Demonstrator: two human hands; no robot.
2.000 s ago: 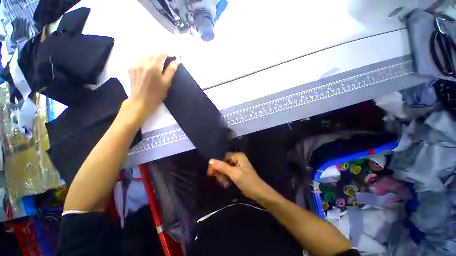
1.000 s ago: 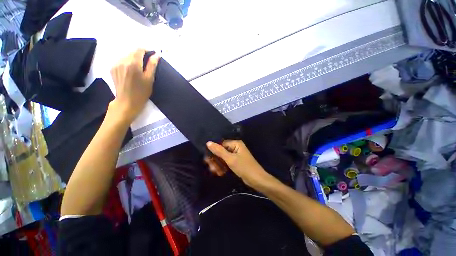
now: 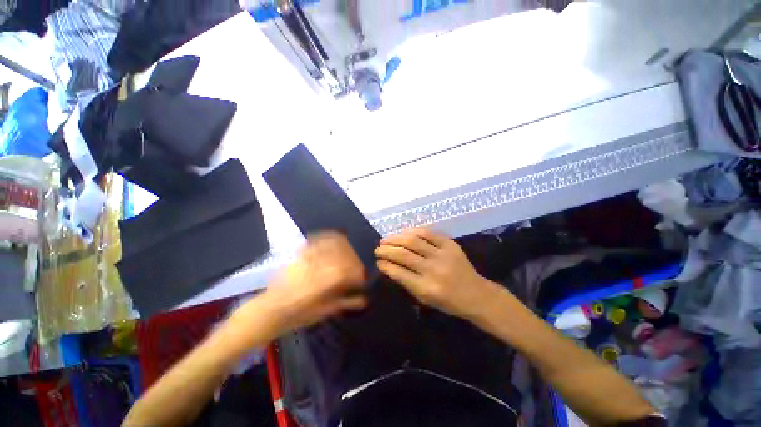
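A black cut strip [image 3: 313,188] lies at a slant across the white bed and over the front edge, its upper end free. My left hand [image 3: 325,275] is blurred over the strip's left side near the edge; its grip is unclear. My right hand [image 3: 430,267] has its fingertips at the strip's right edge, beside the left hand, and seems to pinch it there. The strip's lower end is hard to tell from the dark lap. The presser foot area [image 3: 367,87] of the sewing machine stands above the strip, apart from it.
A wider black piece [image 3: 196,238] and a loose black heap [image 3: 179,125] lie to the left. A ruler strip [image 3: 534,183] runs along the front edge. Scissors [image 3: 738,104] lie on grey cloth at right. A blue-rimmed basket [image 3: 617,285] with spools and grey scraps [image 3: 726,283] are below right.
My left hand has left the strip's upper end and moved down and right towards my right hand. My right hand has shifted slightly right. The camera view has also shifted.
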